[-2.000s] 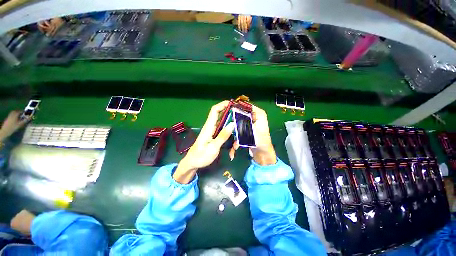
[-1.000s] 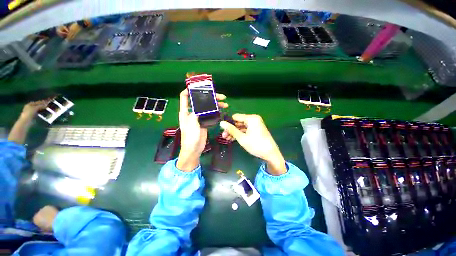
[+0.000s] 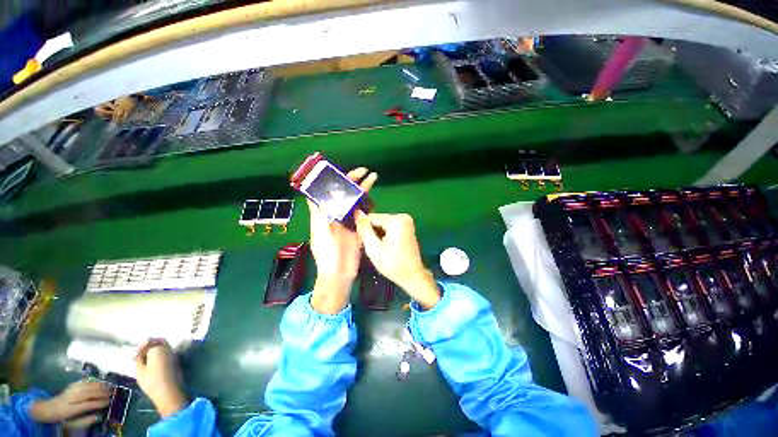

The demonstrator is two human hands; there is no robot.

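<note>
My left hand (image 3: 337, 243) holds a housing with display fitted (image 3: 333, 190), its white-framed screen up and its red end pointing up and left. My right hand (image 3: 395, 247) has its thumb and fingers pinched at the near right corner of this housing; whether something small is between them is hidden. A phone housing (image 3: 286, 275) lies on the bench left of my left wrist. Another housing (image 3: 375, 286) lies partly hidden under my right wrist. A bare display (image 3: 420, 348) lies by my right sleeve, mostly covered by it.
A black blister tray (image 3: 674, 358) of housings stands at right, with white sheet (image 3: 533, 265) along its left edge. Display rows (image 3: 267, 212) (image 3: 534, 170) lie ahead. A round white disc (image 3: 454, 261) is right of my hand. Another person's hands (image 3: 162, 373) work at lower left. A shelf (image 3: 409, 32) crosses above.
The held housing went from between both hands into my left hand and has now tilted left. My right hand has moved to its corner. The white disc now shows. The neighbour's hands have moved nearer.
</note>
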